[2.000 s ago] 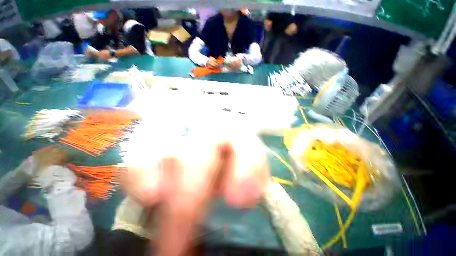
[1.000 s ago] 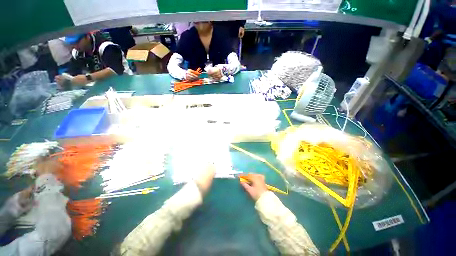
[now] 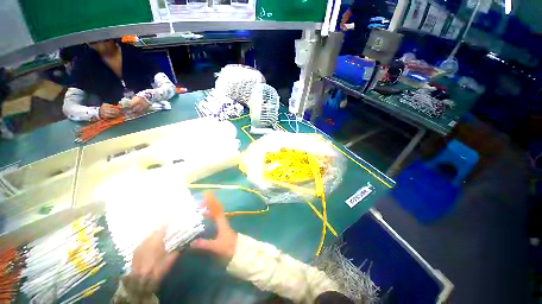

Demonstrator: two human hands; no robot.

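A glaring pile of thin white wires point(image 3: 156, 218) lies in front of me, its middle washed out by light. My left hand point(image 3: 151, 258) is blurred at the pile's near edge; whether its fingers grip any wires is hidden. My right hand point(image 3: 218, 230) is at the pile's right end, thumb and fingers spread beside the wire ends, with no clear grip. Loose yellow strip point(image 3: 246, 212) lies beyond my right hand, and more is tangled in an open clear bag point(image 3: 297, 169) to the right.
White wires with yellow bands point(image 3: 80, 252) and orange wires point(image 3: 8, 267) lie at left. A long divided bin point(image 3: 116, 155) is behind the pile. A fan point(image 3: 264, 107), a barcode label point(image 3: 359, 195) and grey strands point(image 3: 347, 274) at the bench edge are right. A person point(image 3: 113, 77) sits opposite.
The view has turned right, so the bench things sit further left in the picture. My right hand has come off the yellow strip and is now at the white pile's right end.
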